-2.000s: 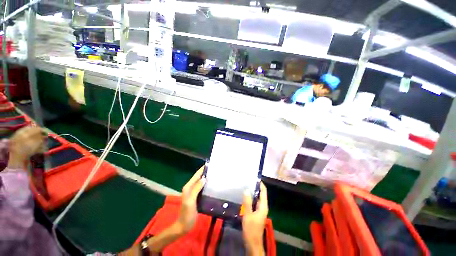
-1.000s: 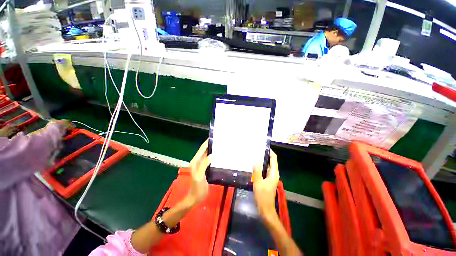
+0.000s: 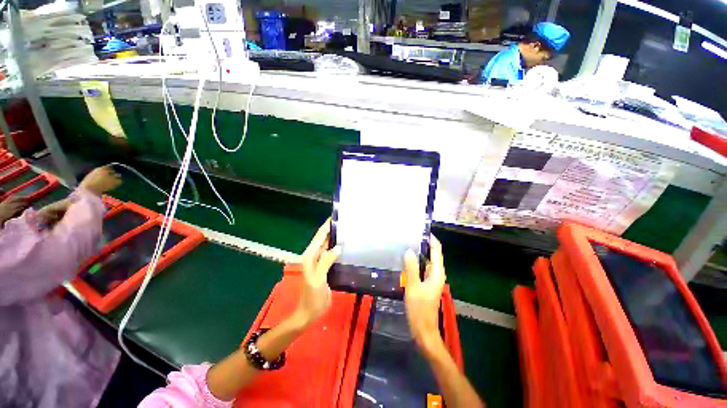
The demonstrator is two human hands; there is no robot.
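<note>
A black tablet (image 3: 383,211) is held upright in front of me, its display lit plain white. My left hand (image 3: 317,275) grips its lower left edge. My right hand (image 3: 424,287) grips its lower right edge, with the thumb over the lower right corner of the front. A small orange mark (image 3: 403,279) shows beside that thumb. Below are a red foam tray (image 3: 299,355) with a plain red floor and, to its right, another tray holding a dark tablet (image 3: 394,351) with an orange square near its lower corner.
Leaning red trays (image 3: 570,319) stand at right, the front one holding a dark tablet. White cables (image 3: 185,171) hang at left. A person in a pink smock (image 3: 52,263) is beside red trays at left. A person in a blue cap (image 3: 550,36) is opposite. Printed sheets (image 3: 574,187) hang on the shelf front.
Since the first frame, the view has tilted down and come closer to the shelf. The tablet stays in both hands with its display white. The neighbour's hands have moved.
</note>
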